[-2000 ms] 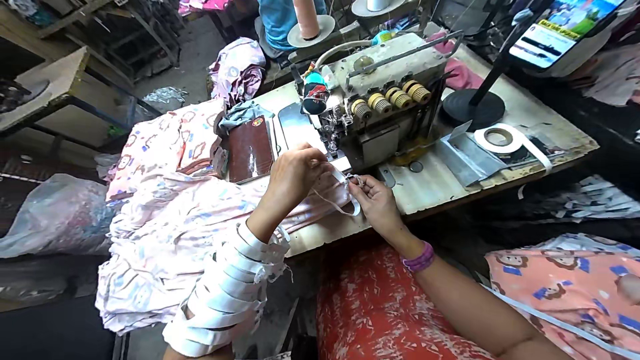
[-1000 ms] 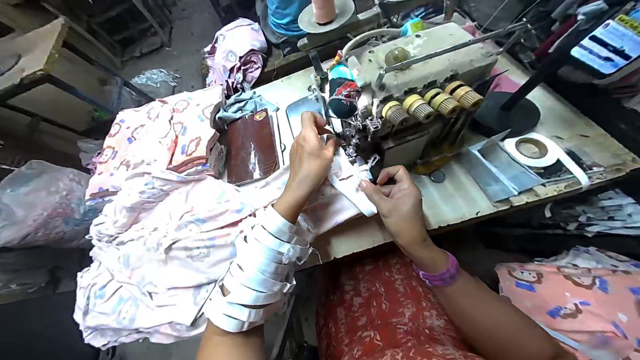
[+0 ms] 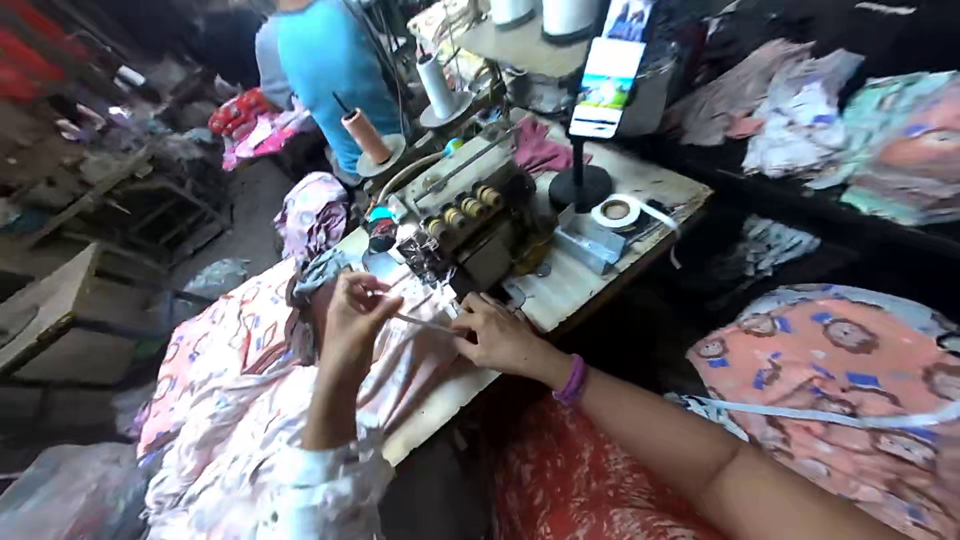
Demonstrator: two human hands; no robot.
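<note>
A narrow white fabric strip (image 3: 424, 323) is stretched between my two hands in front of an overlock sewing machine (image 3: 469, 217). My left hand (image 3: 358, 306) pinches the strip's left end above the pale printed fabric (image 3: 405, 352). My right hand (image 3: 491, 334) grips its other end, close to the machine's needle area. Strips of white cloth wrap my left forearm, and a purple band circles my right wrist. The pale fabric spreads over the table and hangs off its front left edge. The presser foot is too blurred to make out.
On the table's right stand a metal bracket (image 3: 592, 244), a roll of white tape (image 3: 616, 211) and a phone on a stand (image 3: 577, 184). Thread cones (image 3: 366, 136) rise behind the machine. A person in blue (image 3: 334, 71) is beyond. Peach printed fabric (image 3: 817, 360) lies at right.
My left hand has moved away from the machine, and the strip now runs taut between my hands. The view has swung, bringing the person in blue and more of the room into sight.
</note>
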